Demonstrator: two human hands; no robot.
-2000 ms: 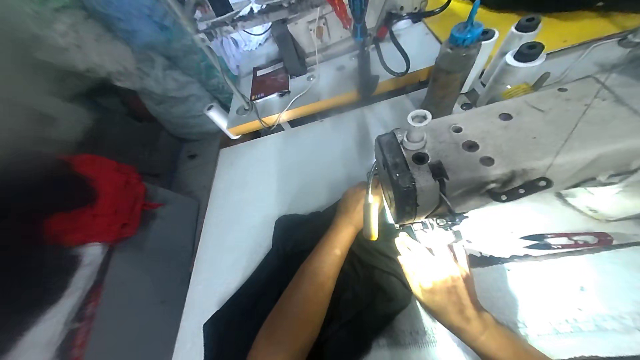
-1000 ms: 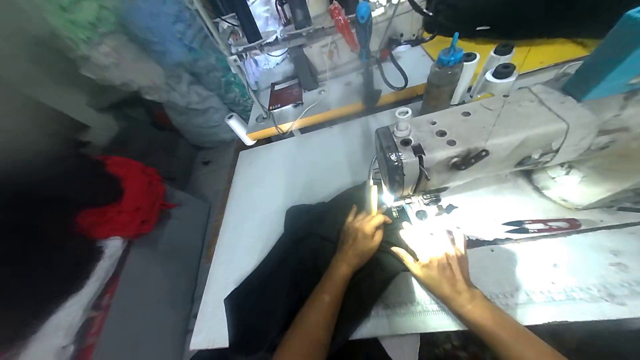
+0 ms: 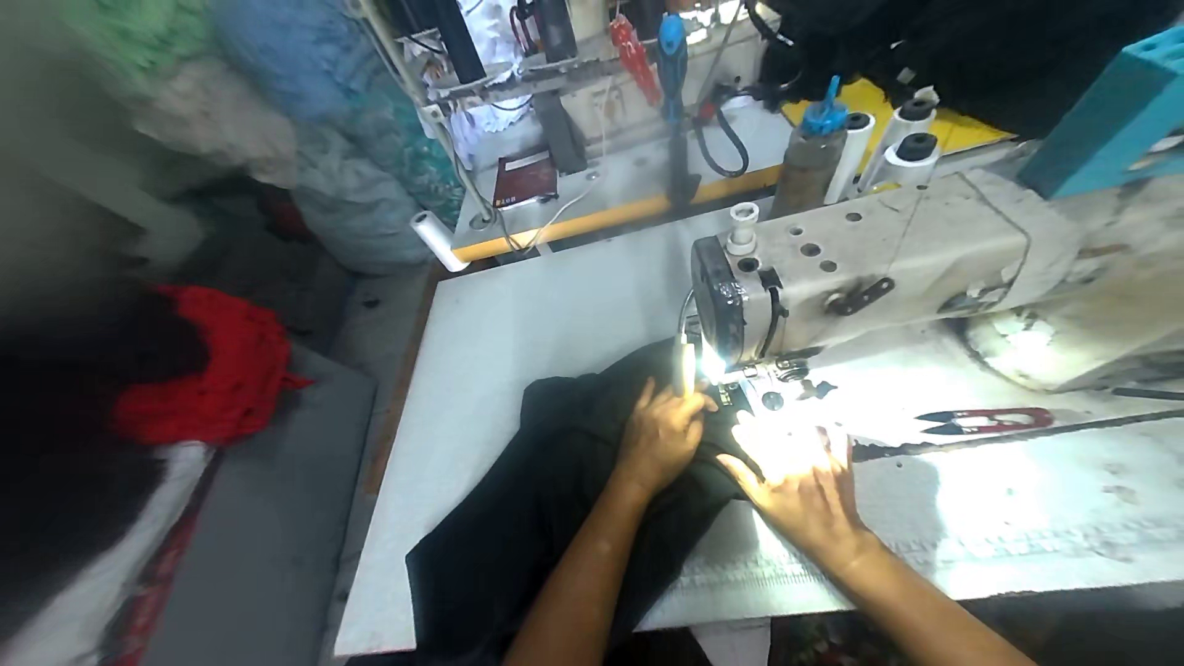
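Black fabric [image 3: 564, 462] lies over the white sewing table [image 3: 518, 324] and reaches under the head of an industrial sewing machine [image 3: 888, 250]. A small black label [image 3: 731, 396] with light writing shows on the cloth beside the presser foot. My left hand [image 3: 664, 435] rests on the fabric left of the needle area, its fingers bent near the label. My right hand [image 3: 800, 476] lies spread, palm down, at the fabric's right edge, its fingertips washed out by the machine's lamp. Whether either hand pinches the cloth is unclear.
Red-handled thread snips [image 3: 990, 421] lie right of my right hand. Behind the machine stand an oil bottle [image 3: 812, 157] and several white thread cones [image 3: 906, 162]. A second table [image 3: 610, 203] is beyond. Red cloth [image 3: 217, 370] and a partly seen person are at the left.
My left hand, earlier partly behind the machine head, has come out onto the fabric near the label. My right hand stays by the presser foot. The view has shifted somewhat.
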